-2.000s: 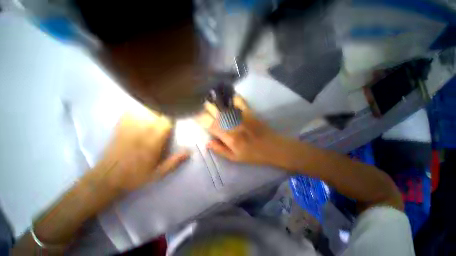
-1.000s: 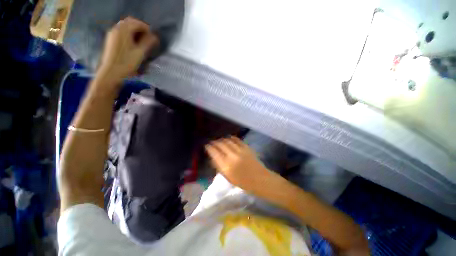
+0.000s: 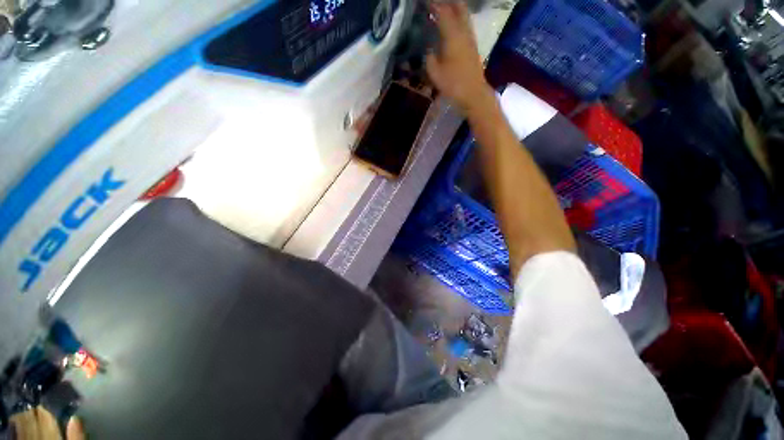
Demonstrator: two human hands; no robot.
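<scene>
A large dark grey garment panel (image 3: pixel 215 318) lies over the machine bed and drapes over the table's front edge. My left hand (image 3: pixel 47 425) is at the bottom left corner, mostly cut off, with only fingers showing by the machine's needle area; its hold cannot be told. My right hand (image 3: pixel 454 56) is at the top, beyond the phone, over small dark items beside the machine head. It is blurred and partly cut off, and whether it holds anything cannot be told.
The white JACK machine head (image 3: pixel 112 120) with its lit control panel (image 3: pixel 297 39) fills the upper left. A phone (image 3: pixel 394 131) lies near the ruled table edge (image 3: pixel 365 228). Blue crates (image 3: pixel 574 39) and a red one (image 3: pixel 615 136) stand right, one holding grey and white pieces.
The view has swung to the machine's right side. A grey panel now covers the bed. My right hand has moved from near my lap to beyond the phone; my left is at the needle side.
</scene>
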